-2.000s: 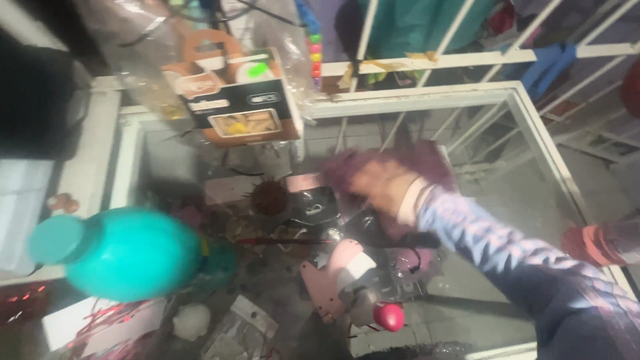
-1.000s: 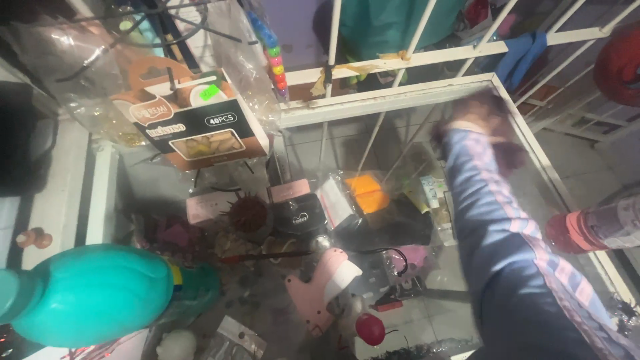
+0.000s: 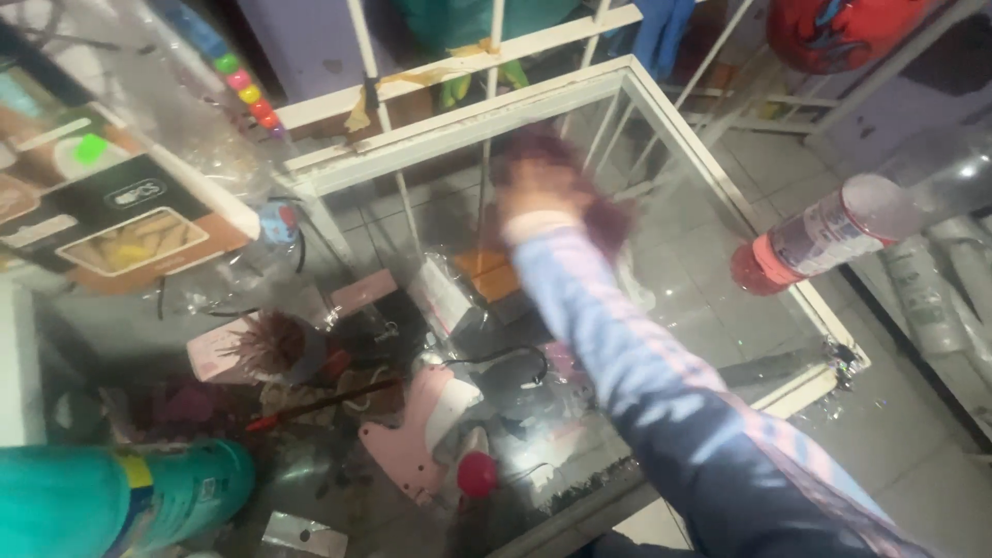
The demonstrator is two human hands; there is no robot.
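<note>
My right hand (image 3: 542,186), blurred by motion, presses a dark maroon cloth (image 3: 608,221) on the glass top (image 3: 682,271) of a white-framed display case, near its back edge. Its sleeve is blue with pink stripes. Under the glass, left of and below the hand, lie an orange packet (image 3: 490,273), a white box (image 3: 442,294) and a pink shaped piece (image 3: 407,442). My left hand is out of view.
A teal bottle (image 3: 178,496) lies at the lower left. A printed box (image 3: 139,240) stands at the upper left. A bottle with pink liquid (image 3: 814,232) is at the right edge. White metal bars (image 3: 465,66) rise behind the case.
My right hand and the cloth have moved from the far right corner leftward along the glass, near the back edge. The view has shifted closer.
</note>
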